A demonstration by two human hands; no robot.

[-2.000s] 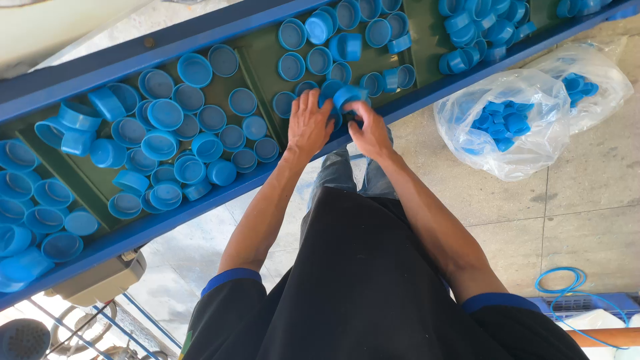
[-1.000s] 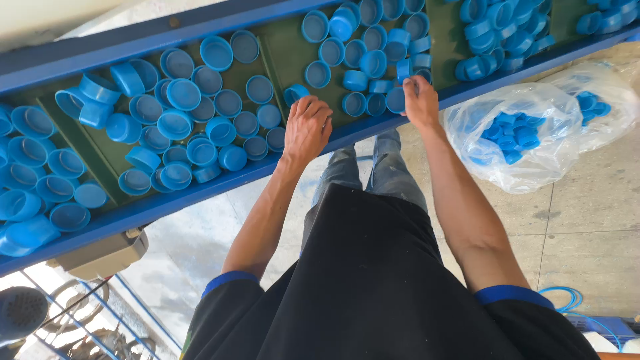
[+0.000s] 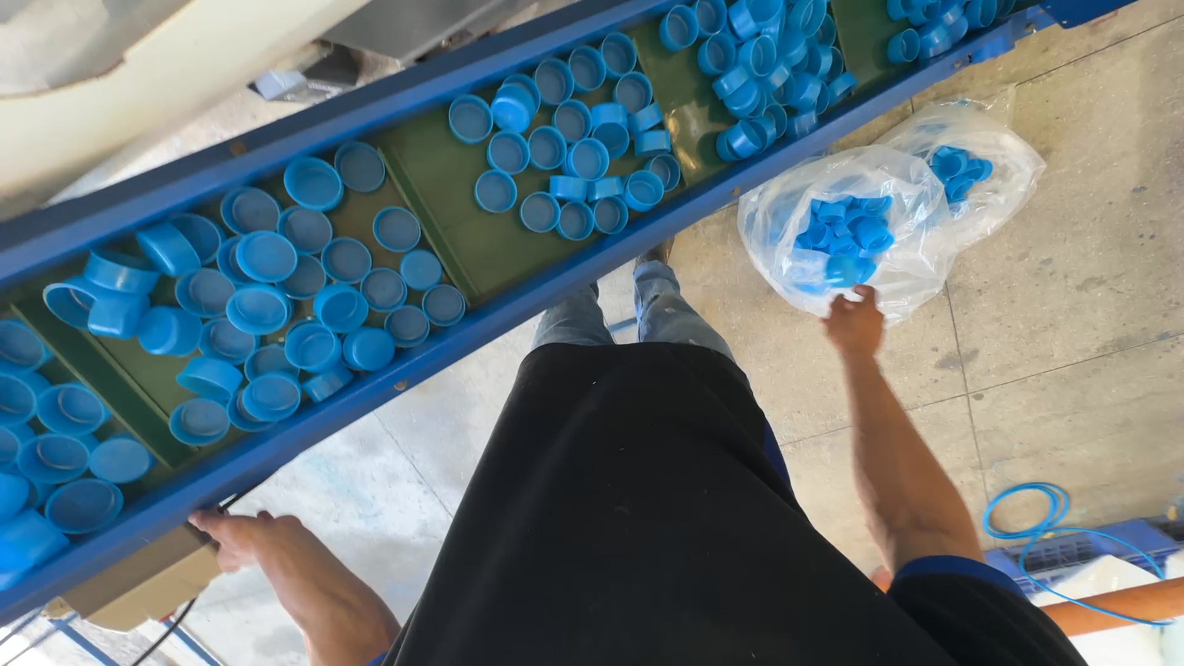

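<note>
Round blue plastic caps (image 3: 268,256) lie in groups on a green conveyor belt (image 3: 444,199) with raised cross cleats. My left hand (image 3: 242,539) is at the lower left, at the belt's blue side rail (image 3: 388,393), beside a beige box under it; its fingertips are partly hidden. On the right, my right hand (image 3: 856,322) is over the near edge of a clear plastic bag (image 3: 772,217) of blue caps. A blue cap (image 3: 842,270) shows just beyond its fingers; whether they touch it cannot be told.
Another clear bag (image 3: 1017,171) with blue pieces stands behind the first on the concrete floor. A blue hose (image 3: 1027,532) lies coiled at the lower right near an orange bar (image 3: 1124,603). The beige box (image 3: 148,578) sits beneath the rail, with a cable below.
Both hands have left the caps on the belt. My left hand has moved left to the rail, and my right hand has moved right to the bag. The view has shifted.
</note>
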